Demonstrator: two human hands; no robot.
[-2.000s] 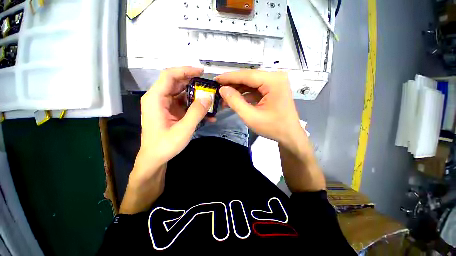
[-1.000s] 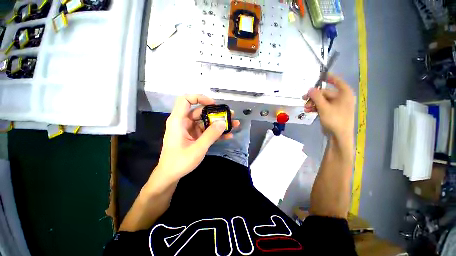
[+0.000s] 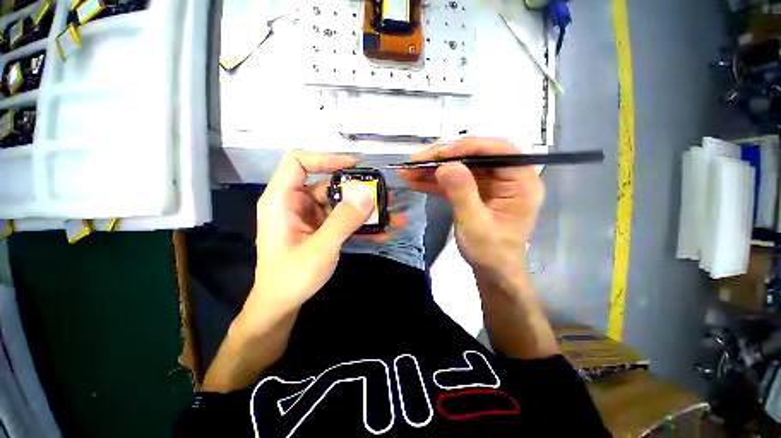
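Observation:
My left hand (image 3: 307, 227) holds a black rounded-square watch housing (image 3: 383, 198) above my lap. Its open side faces up, and my thumb lies on the silver-white battery (image 3: 370, 211) with a yellow edge inside it. My right hand (image 3: 488, 201) holds slim black tweezers (image 3: 522, 159) nearly level. Their pale tip points left, close to the upper right corner of the housing. Whether the tip touches the housing cannot be told. My left fingers partly hide the left and lower sides of the housing.
An orange-brown fixture (image 3: 392, 44) holding a black unit sits on the perforated plate (image 3: 338, 68) of the white bench. A white blister tray (image 3: 128, 128) with black units is at left. A thin pale stick (image 3: 531, 53) lies at the bench's right. A cardboard box (image 3: 638, 389) stands lower right.
My right hand has come from the bench's right side to beside the housing, with the tweezers now held level and pointing left. My left hand still holds the housing.

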